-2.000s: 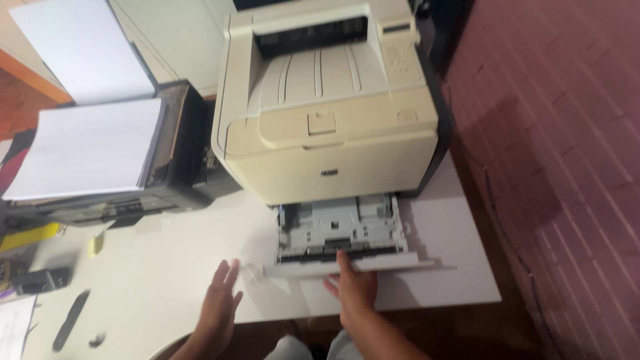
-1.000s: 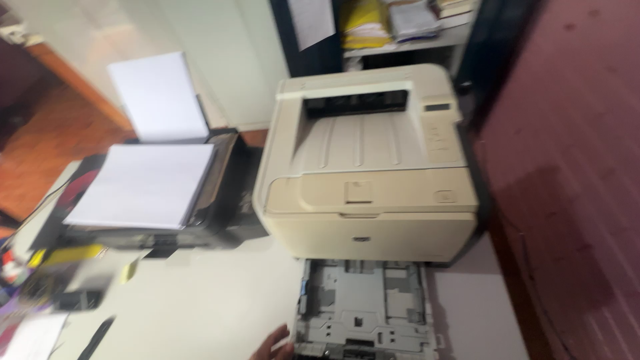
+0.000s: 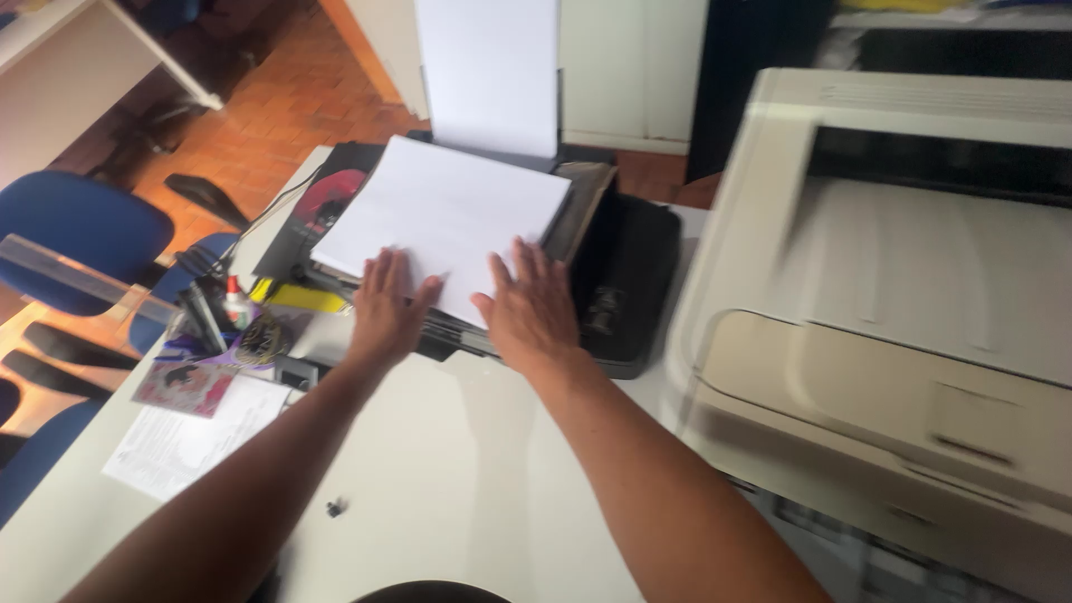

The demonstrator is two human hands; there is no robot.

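Observation:
A stack of white paper (image 3: 452, 218) lies on top of a black inkjet printer (image 3: 586, 218). On the near left edge of the stack rests my left hand (image 3: 388, 306), its fingers apart. My right hand (image 3: 529, 310) lies with spread fingers on the stack's near right corner. Neither hand is closed around the paper. More white sheets (image 3: 490, 75) stand upright in the rear feed of the inkjet printer. At the right is a beige laser printer (image 3: 854, 352), with part of its pulled-out paper tray (image 3: 904, 569) visible below.
Left on the white desk (image 3: 427, 435) are a pen holder (image 3: 205, 314), a glue bottle (image 3: 237, 301), a yellow object (image 3: 306, 297) and a printed sheet (image 3: 197, 435). A black case (image 3: 636, 285) lies between the printers. Blue chairs (image 3: 79, 239) stand beyond the desk's left edge.
Both hands have moved from the laser printer's tray area to the paper stack on the inkjet printer. The laser printer's tray was pulled out further between the earlier frames. The view has swung left.

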